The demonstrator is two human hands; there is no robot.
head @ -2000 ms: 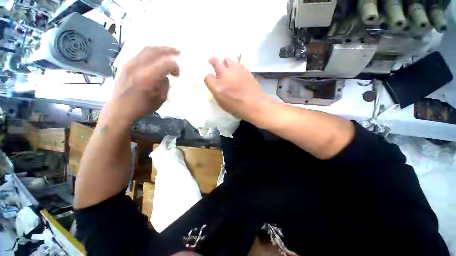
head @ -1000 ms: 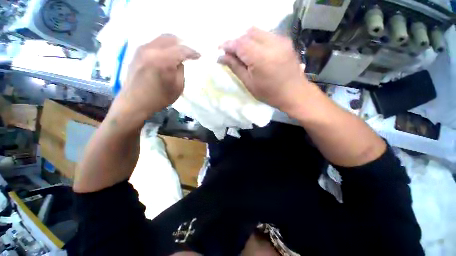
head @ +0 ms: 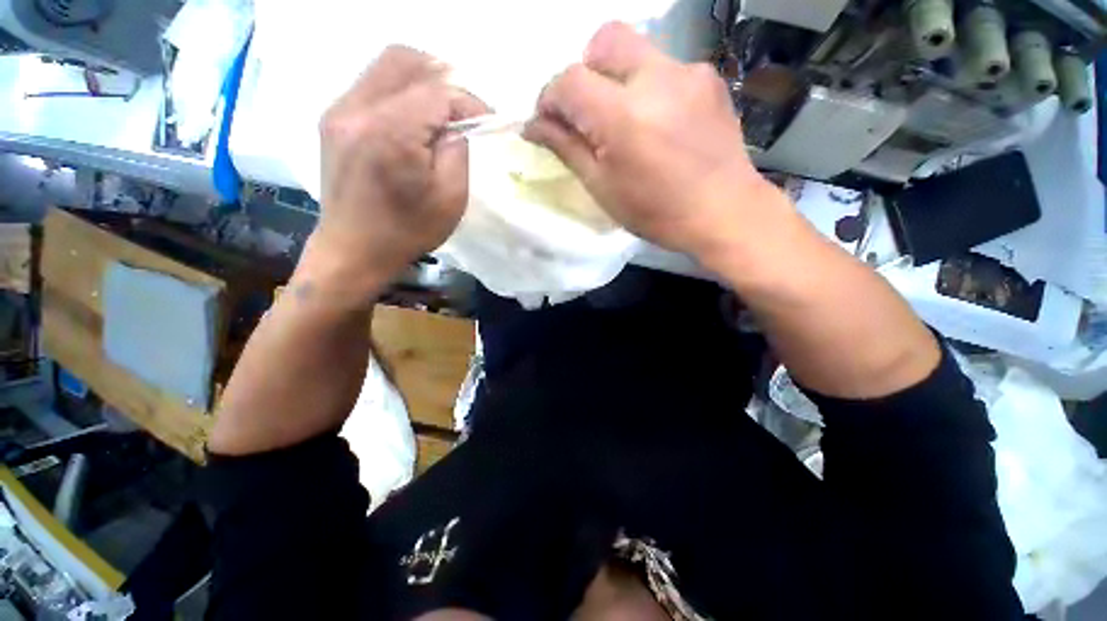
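A white fabric garment piece (head: 534,249) lies overexposed on the table and hangs crumpled over its front edge towards the lap. My left hand (head: 398,152) pinches a narrow strip of the fabric edge (head: 486,124) between thumb and fingers. My right hand (head: 643,140) pinches the same strip a short way to the right. The strip runs straight between the two hands. The fabric below it looks cream-white. The fingertips are partly hidden behind the knuckles.
The overlock machine (head: 838,127) stands right of my right hand, with pale rounded knobs. A black smartphone (head: 971,206) lies on the table at right. A wooden bench with a grey pad (head: 160,330) is at left. White fabric heaps (head: 1044,485) are at lower right.
My hands have closed on the fabric edge and now stretch a strip between them. The view has shifted, showing more of the bench. The fabric has been drawn in towards the body.
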